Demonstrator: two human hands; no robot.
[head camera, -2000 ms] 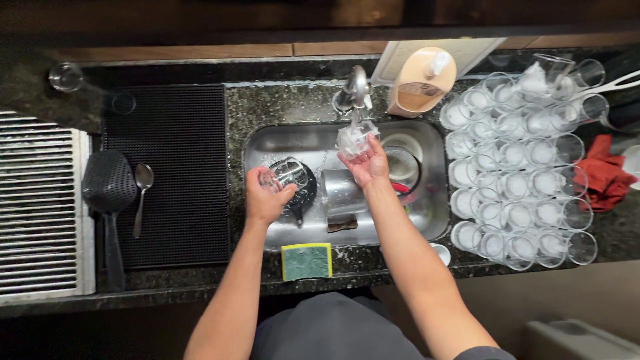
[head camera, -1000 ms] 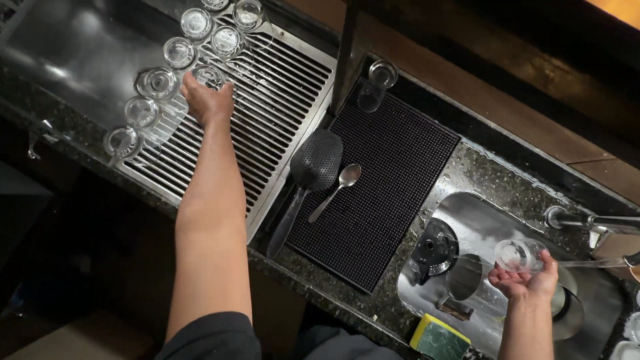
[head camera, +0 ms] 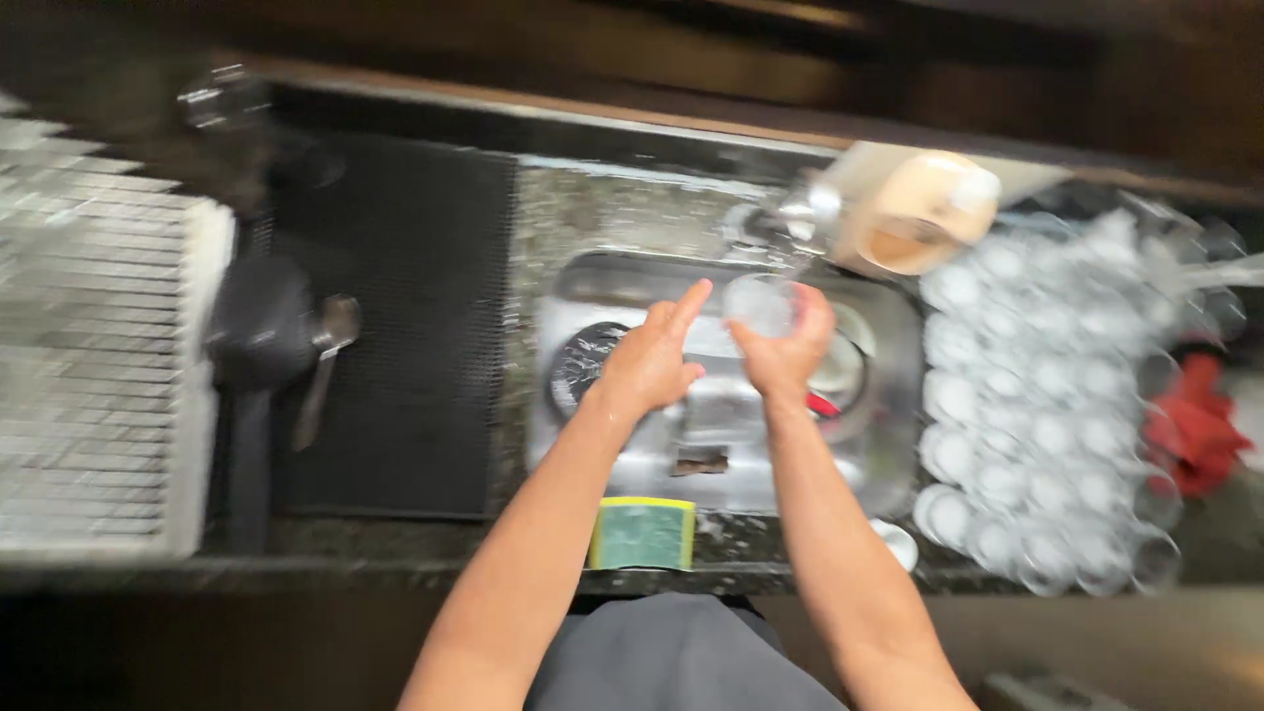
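My right hand is closed around a clear drinking glass over the metal sink, just below the tap. To its left my left hand reaches over the basin, fingers apart and holding nothing, not touching the glass. In the basin lie a round black part, a metal container, and a pale round dish with something red by it. The whole view is blurred.
A green and yellow sponge lies at the sink's front edge. Rows of glasses and a red cloth stand right. Left are a black mat, a spoon, a black scoop-like utensil and a slatted drain grate.
My left hand has come back from the glasses at the drain grate to the sink, with nothing in it. The right hand still has a glass. The view has swung right.
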